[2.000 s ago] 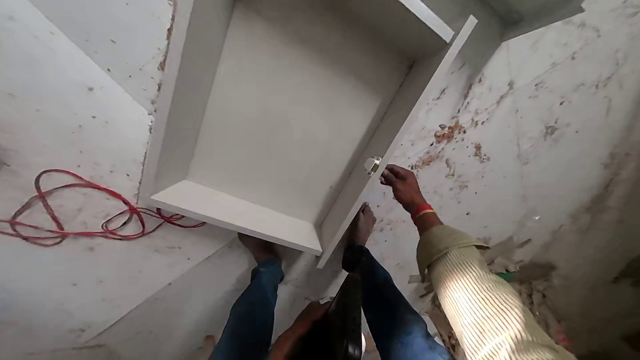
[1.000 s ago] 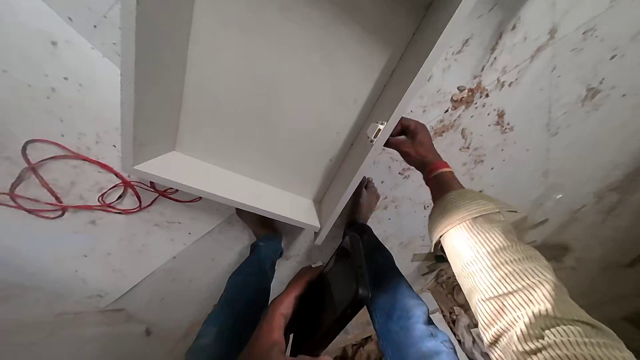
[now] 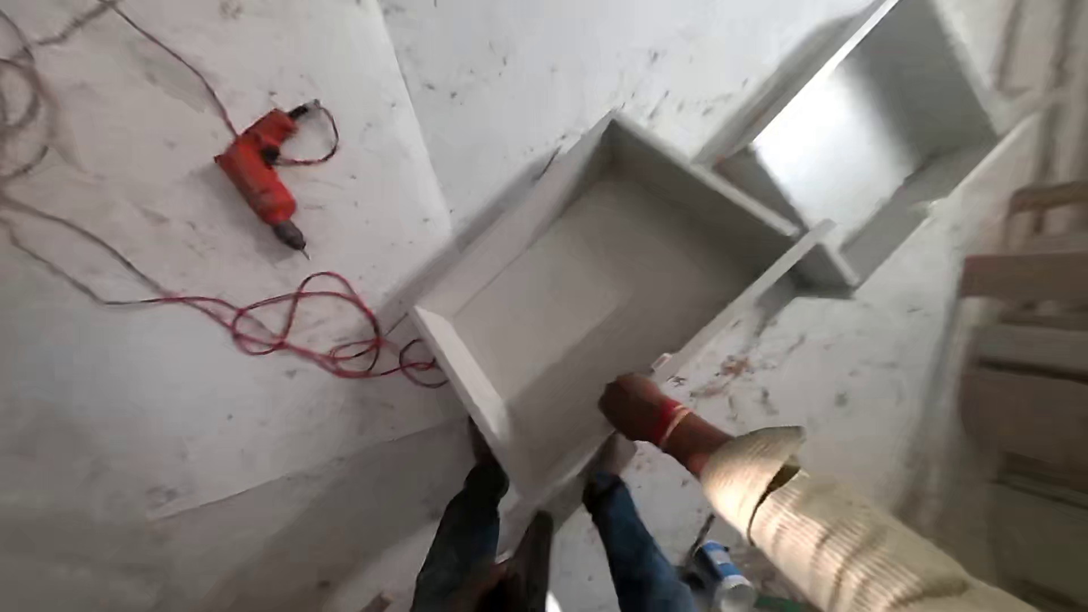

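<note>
A grey-white drawer box point(image 3: 544, 297) lies tilted across the floor with its open side up. My right hand point(image 3: 633, 408), with a red band at the wrist, is closed over the edge of the drawer's long front panel point(image 3: 731, 310), just below a small light fitting point(image 3: 663, 363). Low in the view, between my legs, my left hand point(image 3: 480, 591) is dim and blurred around a dark object point(image 3: 533, 557), whose kind I cannot tell. The drawer's near short side stands close to my feet.
A red corded power drill point(image 3: 259, 170) lies at the upper left, and a red cord point(image 3: 340, 365) loops up to the drawer. A second drawer box point(image 3: 850, 144) touches the far right end. Near my right knee lies a blue and white container point(image 3: 722, 574).
My right hand has gone from beside the small fitting to the front panel's edge nearer my feet. The view has swung widely, bringing the drill into sight.
</note>
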